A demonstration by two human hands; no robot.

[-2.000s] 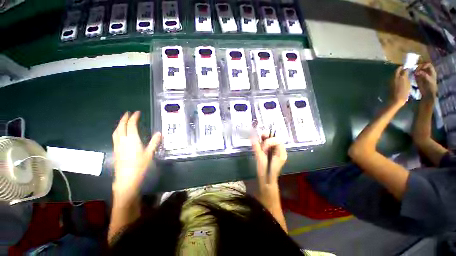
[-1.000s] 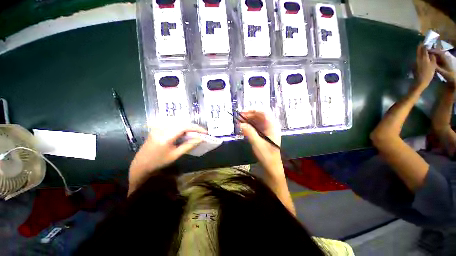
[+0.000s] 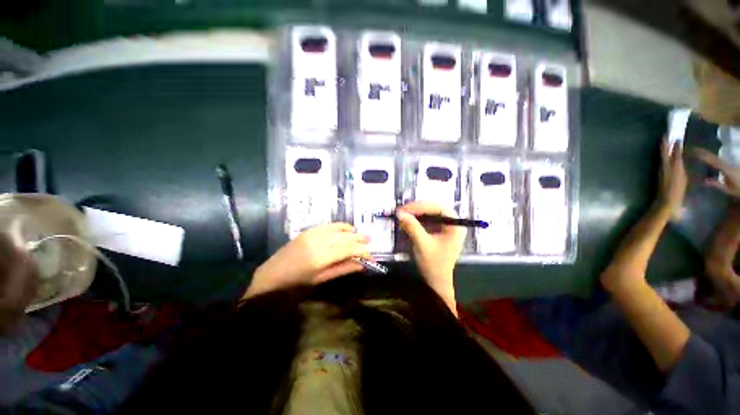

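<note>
A clear blister tray (image 3: 345,89) holds several white parts in two rows, each with a dark oval near its top end. My right hand (image 3: 434,243) holds a thin dark tool, perhaps tweezers (image 3: 466,221), with its tip over the second white part (image 3: 373,207) of the near row. My left hand (image 3: 320,255) lies at the tray's near edge beside that part. A small pale slip with dark marks (image 3: 372,265) sticks out from under its fingers. Whether anything is at the tool tip cannot be told.
A second dark slim tool (image 3: 230,212) lies left of the tray. A white paper strip (image 3: 138,235) lies beside the cream fan (image 3: 45,251). A dark device (image 3: 31,172) is behind the fan. A neighbour's arms (image 3: 645,267) are at the right. More trayed parts (image 3: 519,8) show beyond the pale rail.
My left hand has moved from below the tray onto its near edge. The right tool's tip has moved down on the second near-row part, and its shaft now lies nearly level. The view has shifted.
</note>
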